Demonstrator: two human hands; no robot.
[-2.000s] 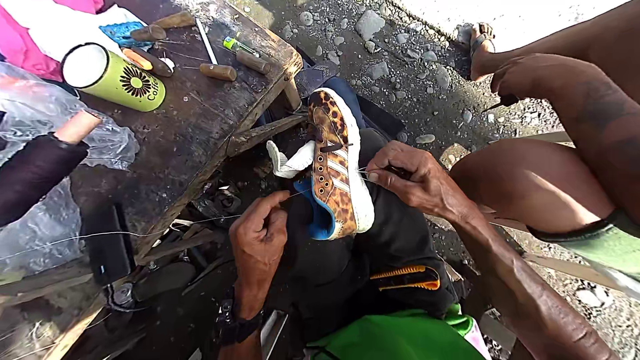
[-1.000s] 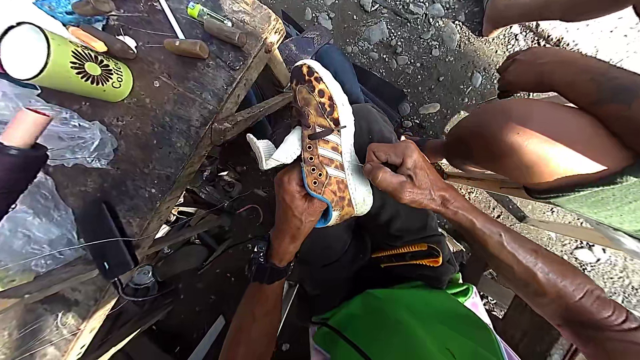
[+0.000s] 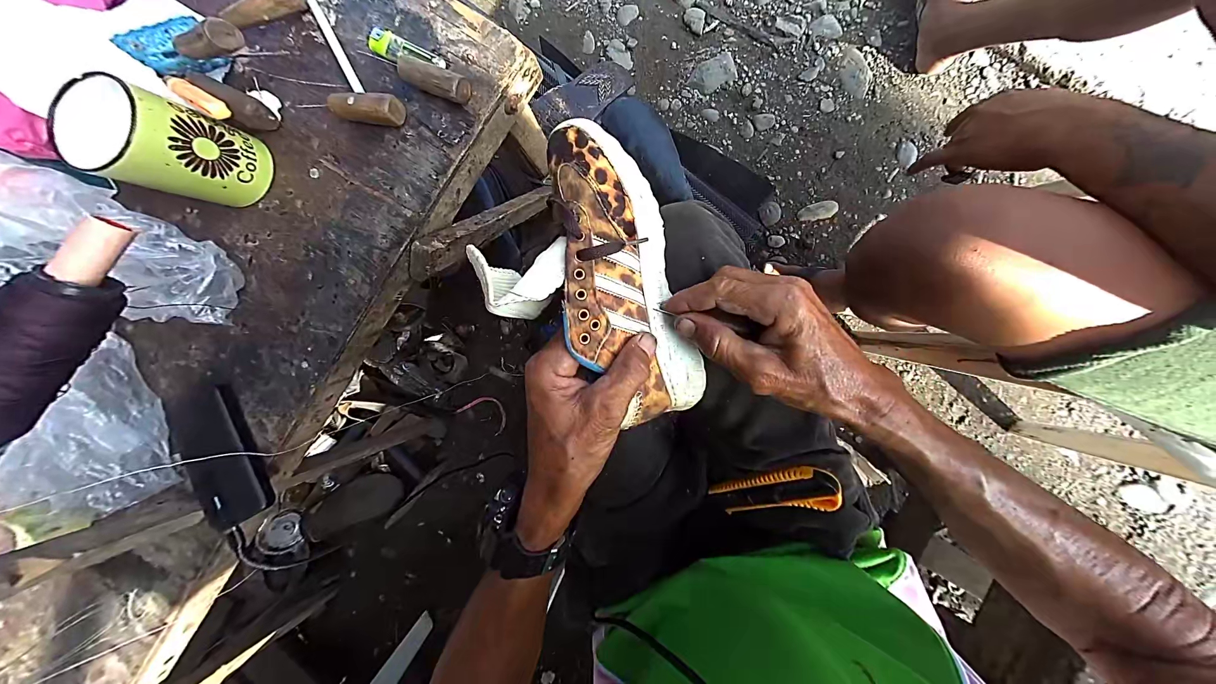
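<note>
A leopard-print sneaker [image 3: 598,209] with white stripes and a white sole lies across my lap, toe pointing away from me. My left hand [image 3: 584,418] grips its heel end, thumb on the side near the stripes and fingers out of sight behind the collar. At the sole's right edge, my right hand [image 3: 760,332] pinches something thin and dark against the seam between upper and sole; what it is stays too small to tell. A white cloth strip [image 3: 521,285] sticks out left of the shoe. The dark lace [image 3: 608,249] hangs loosely over the upper eyelets.
A worn wooden table [image 3: 351,218] at the left bears wooden-handled tools [image 3: 367,109], a green coffee tumbler [image 3: 180,142], clear plastic [image 3: 85,408] and a black power bank [image 3: 218,456]. Another person's knee [image 3: 1007,256] and hand [image 3: 1007,138] are at the right. Gravel covers the ground.
My left hand has moved from beside the shoe's opening, where it held a thread, onto the heel end. My right hand has stayed by the sole.
</note>
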